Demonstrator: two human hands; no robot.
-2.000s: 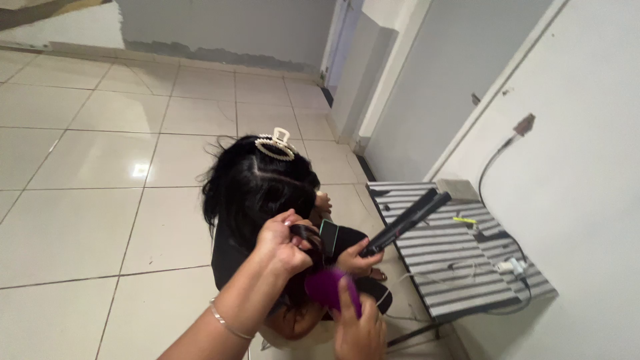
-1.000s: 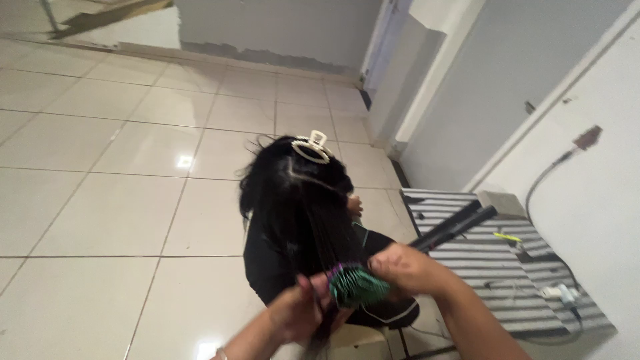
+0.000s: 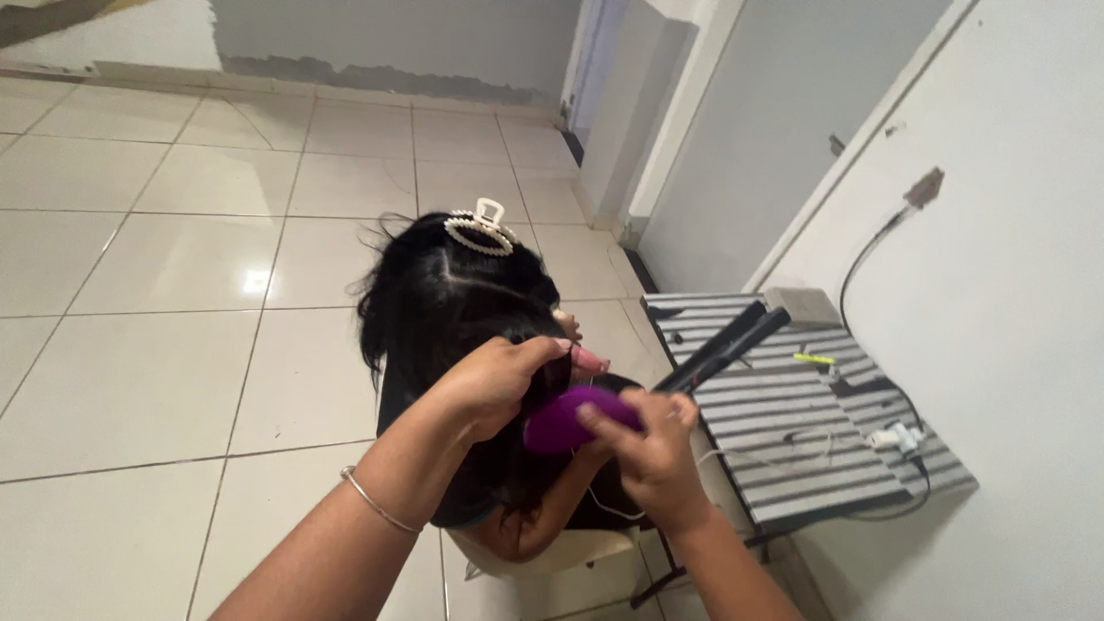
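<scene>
A seated person with long black hair (image 3: 423,302) is below me, a pearl-trimmed white claw clip (image 3: 480,231) on top of the head and a parting line beneath it. My left hand (image 3: 500,379), with a bracelet on its wrist, grips a lock of that hair at the right side of the head. In my right hand (image 3: 651,440) is a purple hairbrush (image 3: 576,420), its back toward me, against the hair below my left hand. A black hair straightener (image 3: 724,349) with its plates apart reaches over the table edge; its handle end is hidden behind my right hand.
To the right stands a small table with a striped top (image 3: 776,492). It carries a grey block (image 3: 802,306), a yellow-green item (image 3: 813,359) and a white plug adapter (image 3: 897,438) with cables. A cable rises to a wall outlet (image 3: 925,188). The seat (image 3: 561,552) shows below the person.
A second ago both hands were low at the hair ends, the brush's green bristle side showing. Now my left hand is higher, near the head, and the brush shows its purple back.
</scene>
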